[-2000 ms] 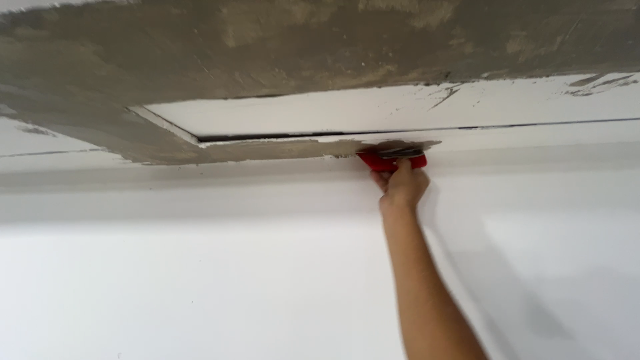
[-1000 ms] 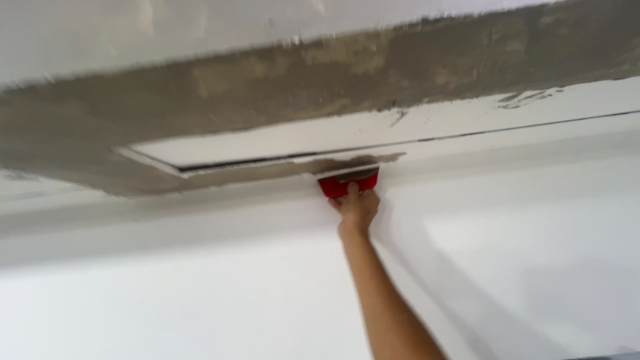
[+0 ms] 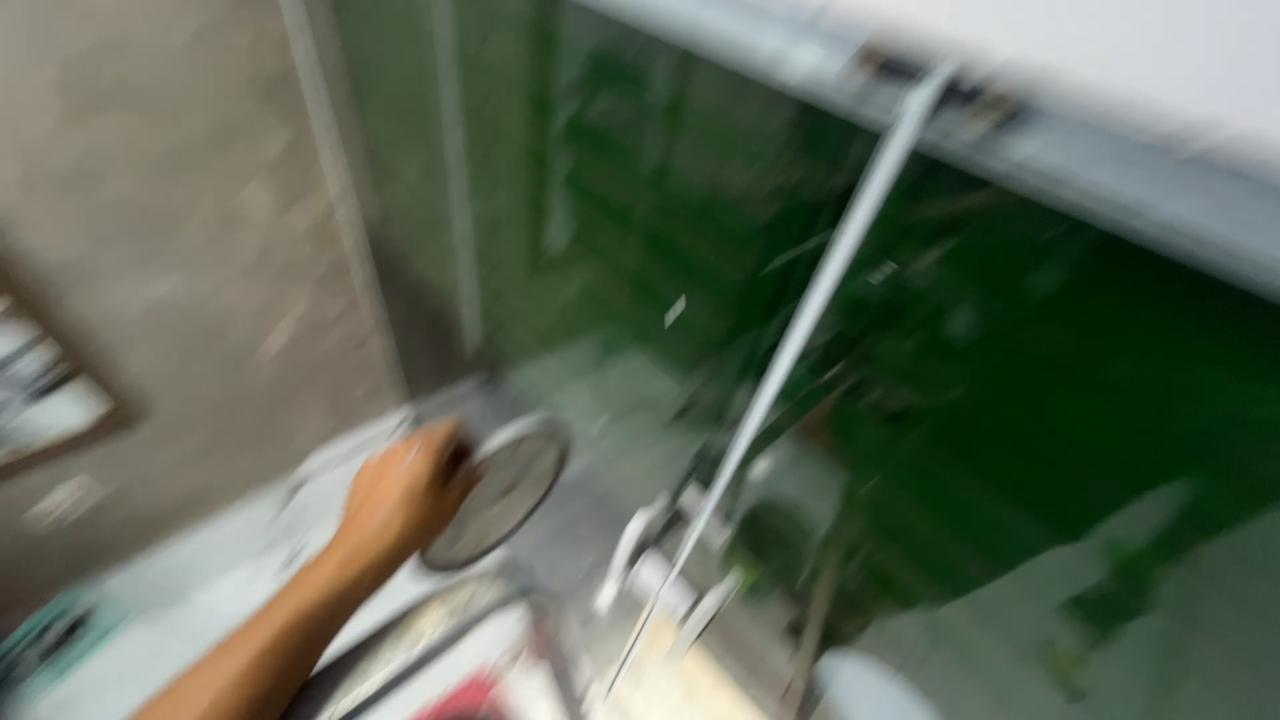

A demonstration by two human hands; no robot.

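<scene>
My left hand [image 3: 405,485], on an arm that comes in from the lower left, grips the near side of a round, rimmed container [image 3: 500,495]. The container is tilted, and a grey surface shows inside its rim. Motion blur hides the exact placing of the fingers and what the container is made of. My right hand is not in view. A red item [image 3: 475,695], cut off by the bottom edge, lies below the container; its kind is unclear.
A green glass panel [image 3: 1050,380] with reflections fills the right side, crossed by a slanting pale bar [image 3: 800,330]. A grey-brown plastered wall [image 3: 190,200] is at left. Blurred items, among them a teal one [image 3: 60,635], lie low in view.
The view has swung away from the ceiling edge. The right hand, which held a red-handled putty knife against it, has left view; my left hand with the round container has come in.
</scene>
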